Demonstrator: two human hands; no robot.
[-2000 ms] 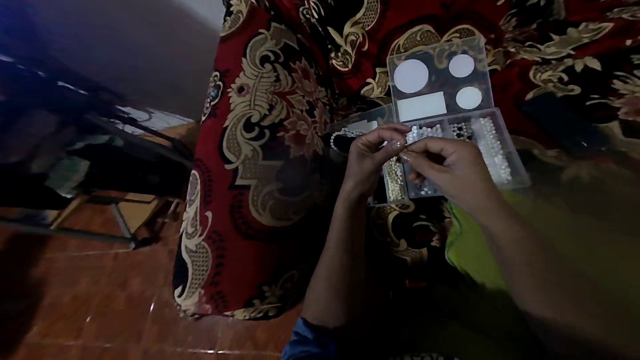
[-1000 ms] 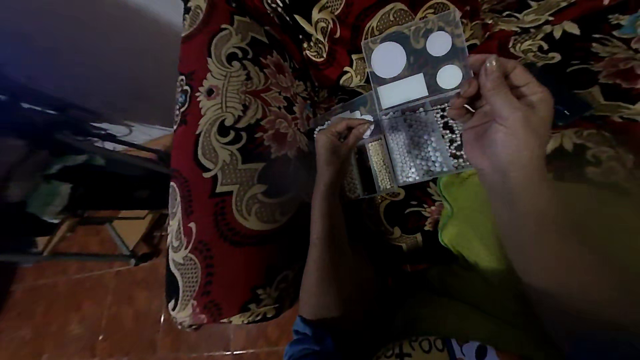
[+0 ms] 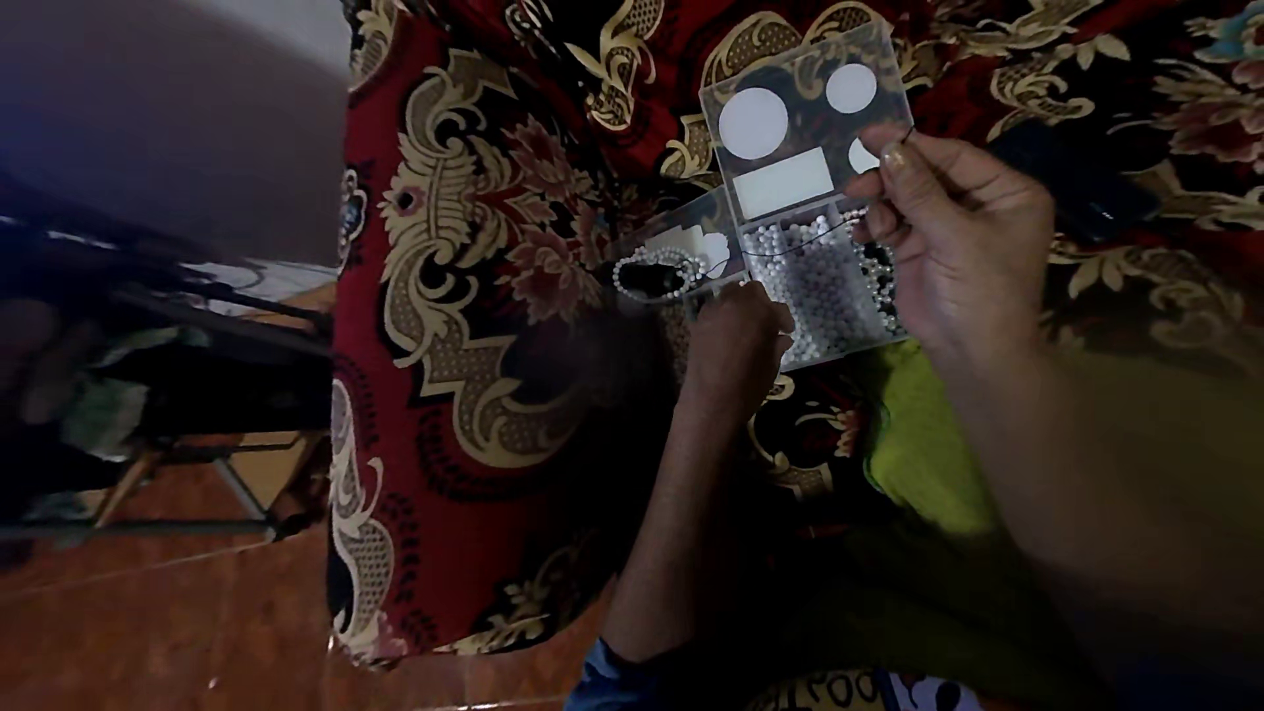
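My right hand pinches a thin dark cord between thumb and fingertips, over the raised clear lid of a compartment box. From there the cord runs left toward a string of pearl-like beads, lying by a second clear lid. Over the left compartments is my left hand, its fingers bent downward; its fingertips are partly hidden, so I cannot tell whether they hold anything. White and pale lilac beads fill the middle compartments, and dark and silvery beads lie in the right one.
A red, black and gold patterned cloth covers the seat under the box. Yellow-green fabric lies near my right forearm. A dark flat object rests at the right. At the left, a metal-framed stand stands on the tiled floor.
My left hand has moved from the beads and white pieces at the box's left side down over the compartments. The cord now shows stretched toward my right hand.
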